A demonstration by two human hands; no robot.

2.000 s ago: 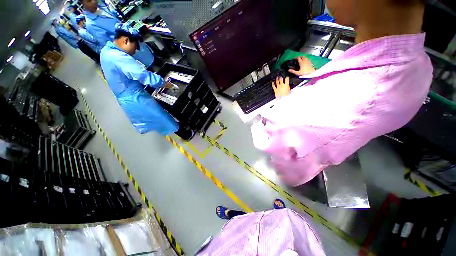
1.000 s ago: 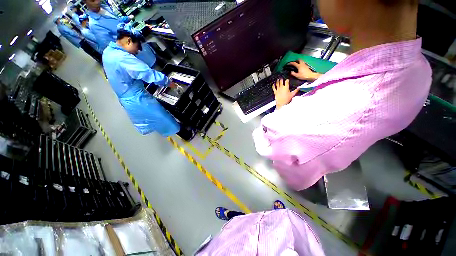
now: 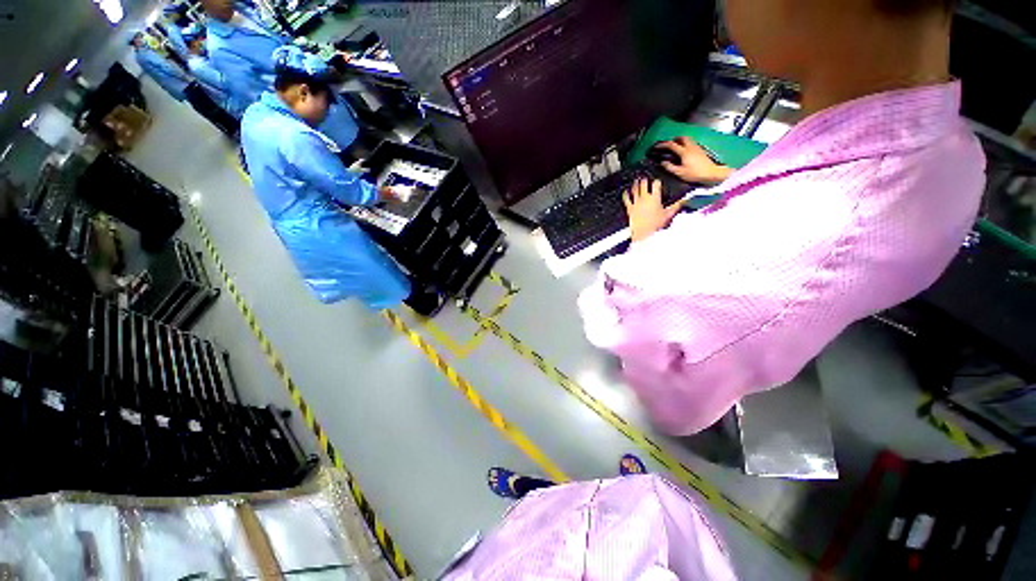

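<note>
Neither of my hands is in the picture; only my pink smock and my feet in sandals show at the bottom. A large black monitor (image 3: 568,97) with a dark desktop stands in front of me at the upper middle. A long black keyboard (image 3: 593,216) lies on a white tray edge (image 3: 557,261) below it. Another person in a pink smock has one hand on the keyboard and the other on a black mouse (image 3: 662,154) on a green mat (image 3: 727,145).
A person in blue (image 3: 305,204) reaches into stacked black bins (image 3: 454,233) at the upper left. Racks (image 3: 159,352), black bins and a film-wrapped load (image 3: 182,542) stand at left. A metal plate (image 3: 787,429) is at right. Yellow tape (image 3: 477,397) crosses the floor.
The hands of the person in pink have shifted slightly over the keyboard and mouse. The person in blue has moved their hand within the top bin. The view has shifted slightly.
</note>
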